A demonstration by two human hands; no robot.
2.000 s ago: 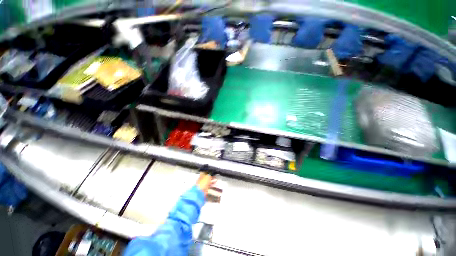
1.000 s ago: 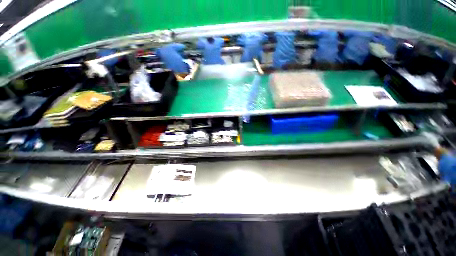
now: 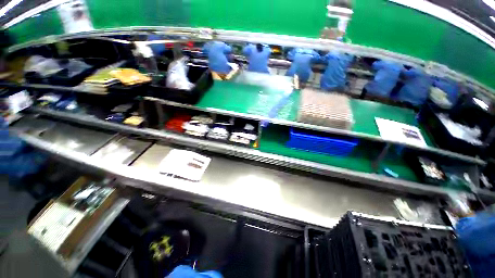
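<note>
Neither of my hands shows. A bit of blue clothing [image 3: 192,272] is cut off by the bottom edge; I cannot tell which part it is. A printed white paper sheet [image 3: 185,165] lies flat on the shiny metal line [image 3: 271,190], left of centre. A large black tray panel [image 3: 407,252] with many cut-outs stands at the lower right, before the line. An open divided carton [image 3: 73,217] with pale and greenish items stands at the lower left.
A person's blue sleeve [image 3: 480,236] is at the right edge, near clear bags [image 3: 415,210]. Left of the tray is a round black object with a yellow mark [image 3: 161,247]. Shelves behind the line hold red parts [image 3: 177,123] and a blue crate [image 3: 320,142].
The blue-sleeved arm and hand that reached over the line two seconds ago are gone. The view has shifted; the paper sheet, black tray and more of the carton now show.
</note>
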